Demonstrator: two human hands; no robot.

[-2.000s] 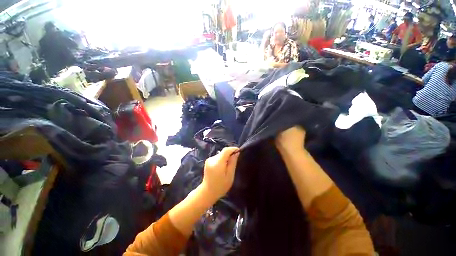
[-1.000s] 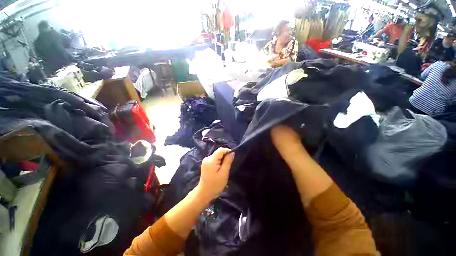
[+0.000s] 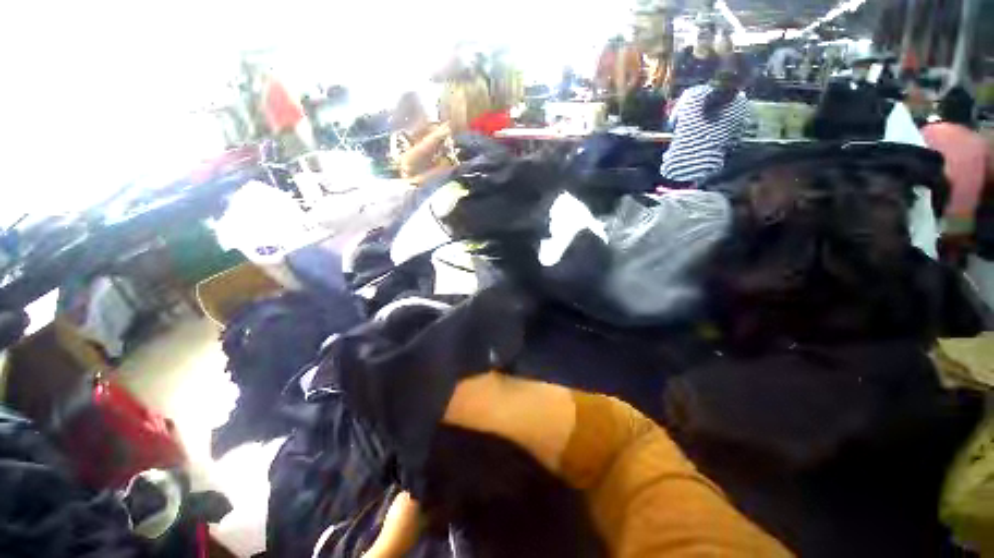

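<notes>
A dark garment [image 3: 403,371] hangs bunched in front of me, over and around my hands. My right hand [image 3: 474,401] reaches into its folds from the right. Its fingers are hidden in the cloth, so its grip cannot be seen. Of my left arm only a strip of skin [image 3: 398,529] shows at the bottom edge, and the cloth hides the left fingers. Pale edges show on the dark pieces beside the garment.
Dark garments with white pieces [image 3: 569,227] and a greyish plastic bag [image 3: 670,245] lie heaped ahead. A red bag [image 3: 125,431] and an open carton [image 3: 234,292] are at left. A person in a striped top [image 3: 703,133] sits beyond; a yellowish bag [image 3: 972,485] is at right.
The view has swung to the right. The garment is lifted and bunched more around my right hand. My left hand, earlier pinching the cloth edge, has dropped low and is mostly hidden.
</notes>
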